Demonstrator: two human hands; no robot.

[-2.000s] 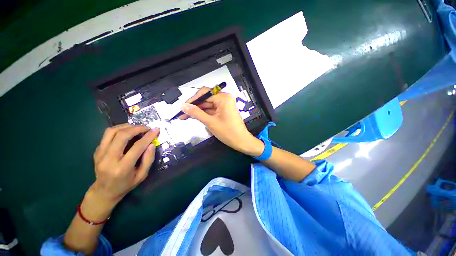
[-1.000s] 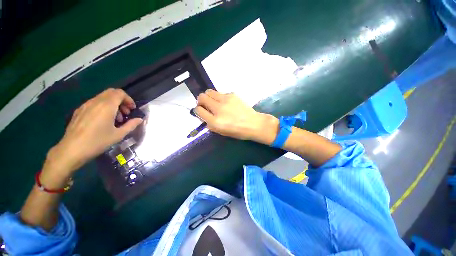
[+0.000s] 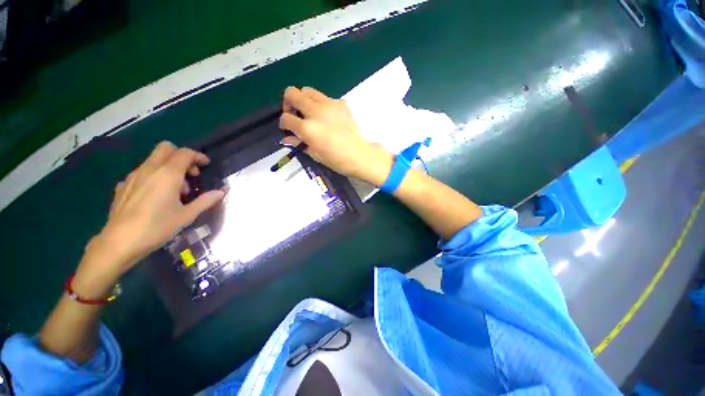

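Note:
An open tablet unit lies in a black tray (image 3: 174,303), with a bright silver-white battery (image 3: 270,209) in its middle. The circuit board with a yellow label (image 3: 187,257) shows at its left end. My left hand (image 3: 153,195) is over the tablet's upper left corner, thumb and fingers apart around the edge; whether it holds a small piece cannot be told. My right hand (image 3: 321,130) is over the upper right corner, fingers bent together, with the dark tweezers (image 3: 284,161) held under the palm, their yellowish part over the battery. The fingertips hide that corner.
White paper (image 3: 394,104) with a notched edge lies right of the tray, partly behind my right wrist. A worn white rail (image 3: 224,73) runs behind on the green bench. A blue stool (image 3: 591,189) stands on the floor at the right. A blue sleeve shows at the far right edge.
My right hand has moved up and left from the tablet's right side to its upper corner, uncovering the right end. My left hand, earlier at the circuit board, has stayed at the upper left corner.

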